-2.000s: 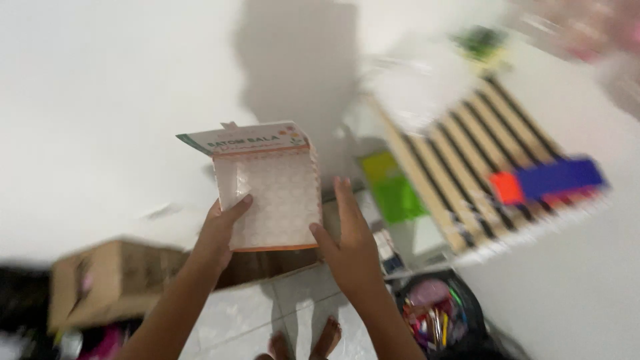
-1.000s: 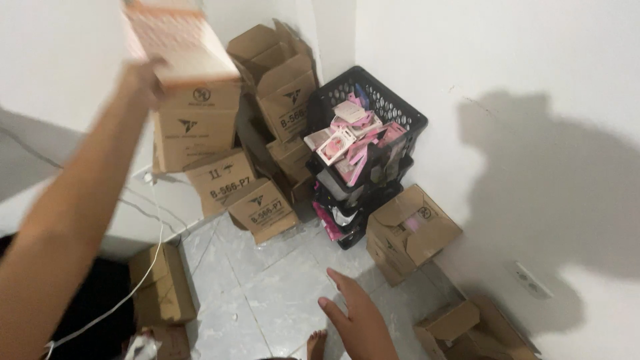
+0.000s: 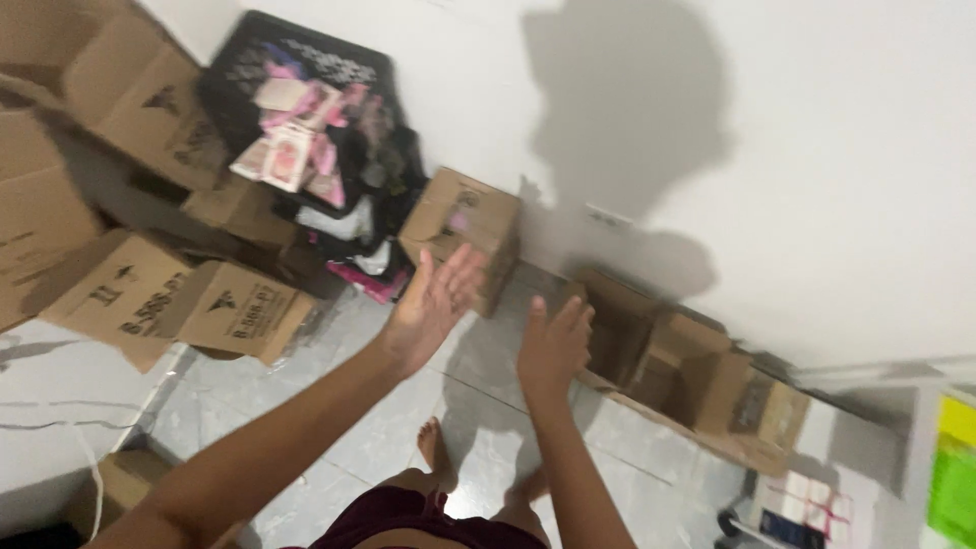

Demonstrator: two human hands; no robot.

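Both of my hands are held up over the tiled floor, with nothing in them. The fingers of my left hand (image 3: pixel 438 305) are spread, and its fingertips overlap the view of a closed cardboard box (image 3: pixel 473 206) by the wall. To its right is my right hand (image 3: pixel 555 343), its fingers slightly bent and apart, beside an open cardboard box (image 3: pixel 618 328). A black plastic basket (image 3: pixel 374 69) at the upper left holds a pile of pink and white packets (image 3: pixel 288 156). The image is somewhat blurred.
Several opened cardboard boxes (image 3: pixel 122 297) crowd the left side. More open boxes (image 3: pixel 686 374) line the wall at the right. A white cable (image 3: pixel 95 473) hangs at the lower left. Yellow and green items (image 3: pixel 953 465) stand at the right edge.
The white and orange package held in my left hand one second ago is no longer in it. My left hand has come down from the upper left towards my right hand. The view has swung considerably.
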